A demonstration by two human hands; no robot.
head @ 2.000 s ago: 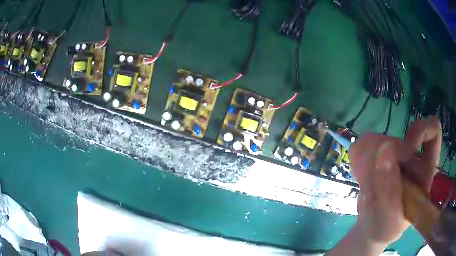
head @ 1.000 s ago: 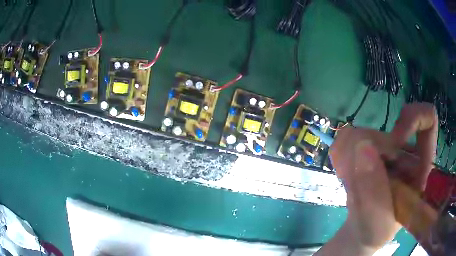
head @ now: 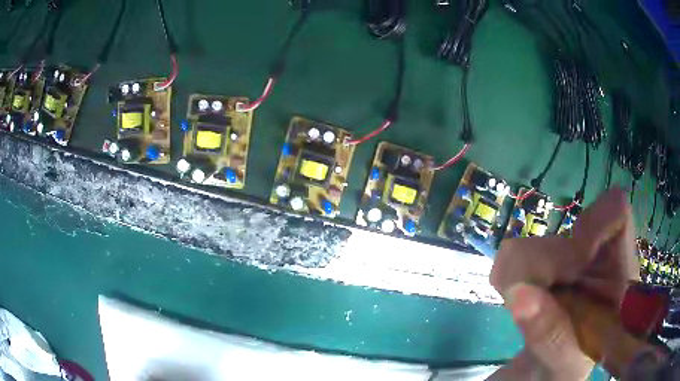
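My right hand (head: 555, 286), at the right, is closed around the amber-brown glue dispensing gun (head: 596, 327), with a red block (head: 645, 306) beside it. The pale-blue nozzle (head: 481, 244) points left out of my fingers, at the lower edge of a power supply board (head: 477, 205); whether it touches cannot be told. That board carries a yellow transformer (head: 485, 210), white and blue capacitors. Other boards, such as this one (head: 313, 165), lie in a row to the left, with red and white leads. My left hand is not clearly visible; only a blurred shade shows at the bottom edge.
A white-smeared edge rail (head: 224, 225) runs below the boards. Black cable bundles (head: 578, 104) lie behind them on the green surface. White sheets (head: 246, 350) lie in front. A crumpled white cloth (head: 26, 350) and a dark red band (head: 74, 370) are at the lower left.
The boards have shifted right in the view. The nozzle has moved from the board's upper part to its lower edge, and my right hand has tilted. The gun stays in my hand.
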